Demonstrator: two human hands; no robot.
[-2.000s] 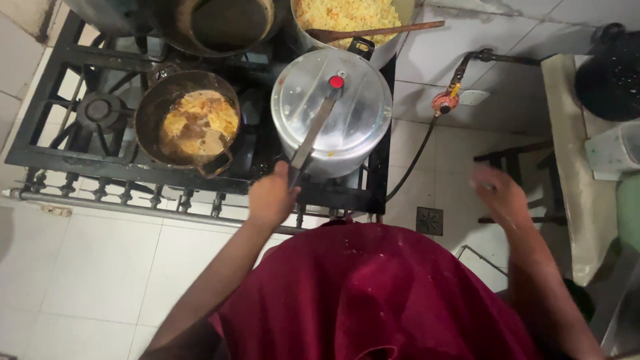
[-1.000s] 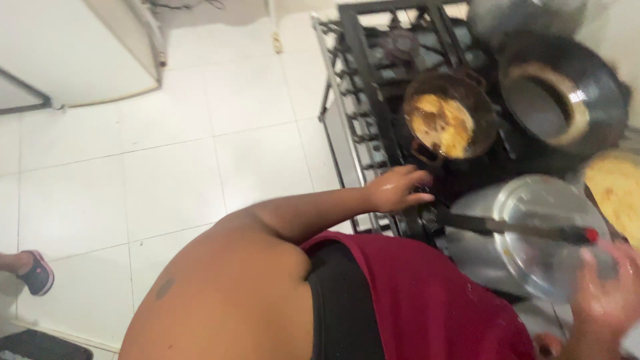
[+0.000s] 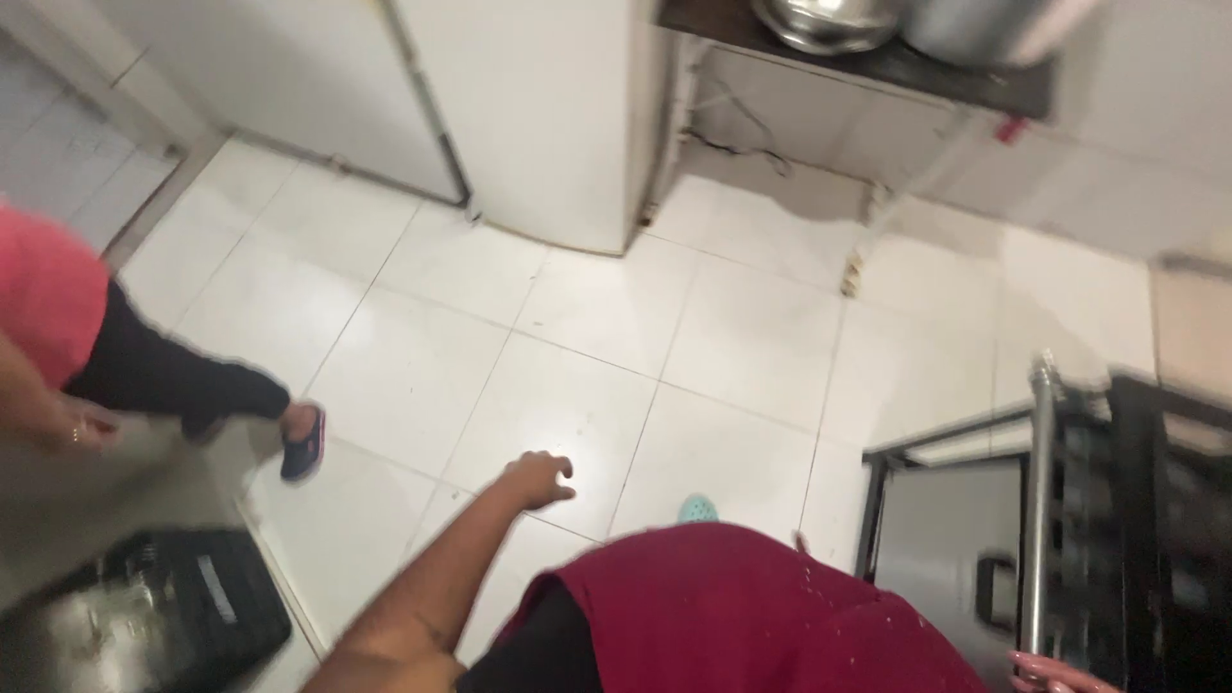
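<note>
My left hand (image 3: 541,479) hangs over the white tiled floor, its fingers apart and slightly curled, with nothing in it. At the lower right edge, only some fingers of my right hand (image 3: 1059,672) show, beside the metal rail (image 3: 1039,500) along the front of the black stove (image 3: 1107,539); whether they touch it or hold anything cannot be told. Between my hands is the dark red apron (image 3: 741,616) on my body. A light green clog (image 3: 698,509) shows just past its edge.
Another person in a pink top (image 3: 48,289) and dark trousers stands at the left. A black crate-like container (image 3: 144,616) is at the lower left. A white appliance (image 3: 539,115) stands at the back, beside a dark shelf (image 3: 866,67) with a metal bowl (image 3: 828,21) and a large pot (image 3: 982,29).
The view has swung from the stove top to the floor. My left hand has moved away from the pressure cooker's long handle, where it was two seconds ago. The pans and the cooker are out of view.
</note>
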